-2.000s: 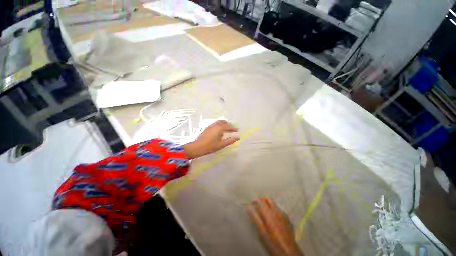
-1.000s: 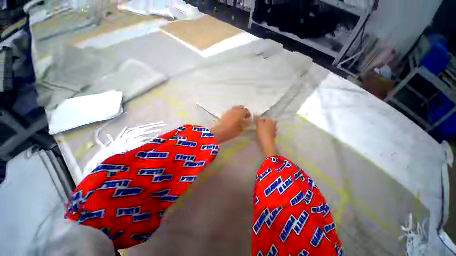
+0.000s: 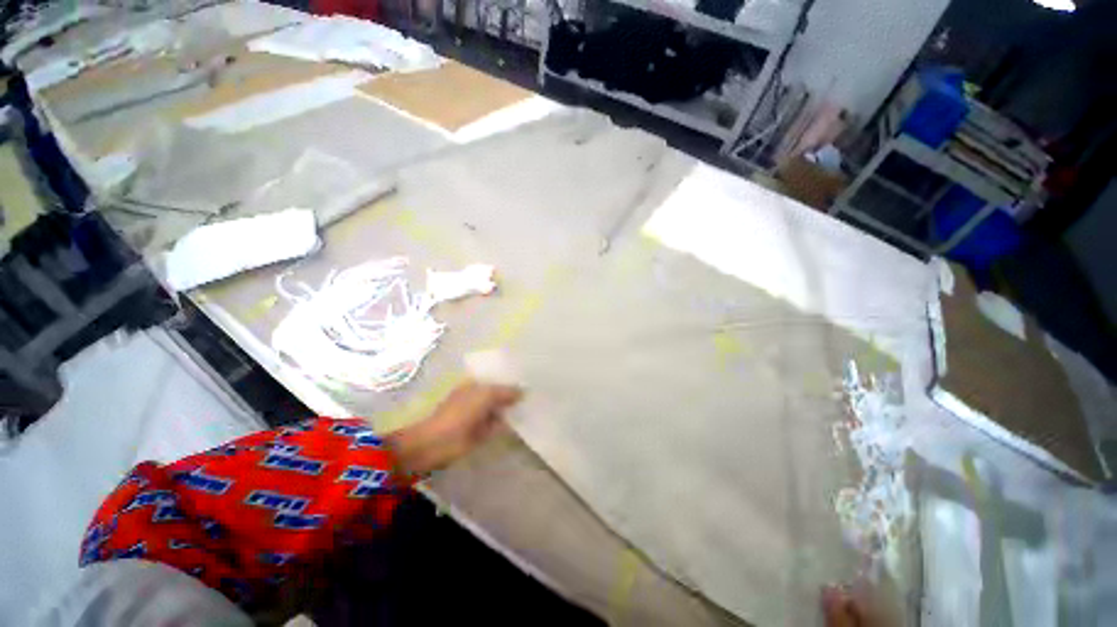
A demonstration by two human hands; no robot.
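Note:
A large thin greyish-white garment panel (image 3: 686, 429) lies across the table, its near edge running diagonally towards the bottom right. My left hand (image 3: 459, 423), in a red patterned sleeve, pinches the panel's near left corner. My right hand (image 3: 854, 608) is small, blurred and cut off by the bottom edge, by the panel's lower right part; its grip cannot be told. A looped bundle of long white strips (image 3: 361, 325) lies left of the panel, with a small white cloth scrap (image 3: 463, 283) at one end. Short curly white strips (image 3: 872, 465) lie right of the panel.
A white folded piece (image 3: 243, 247) lies at the table's left edge. A brown board (image 3: 453, 96) lies at the back, and another brown shape (image 3: 1011, 367) at the right. White panels (image 3: 61, 429) are piled lower left. Shelving (image 3: 686, 61) stands behind.
Both hands have moved nearer and apart, the right one to the bottom edge. The panel, folded up at the back a second ago, now spreads towards me. The camera view has shifted.

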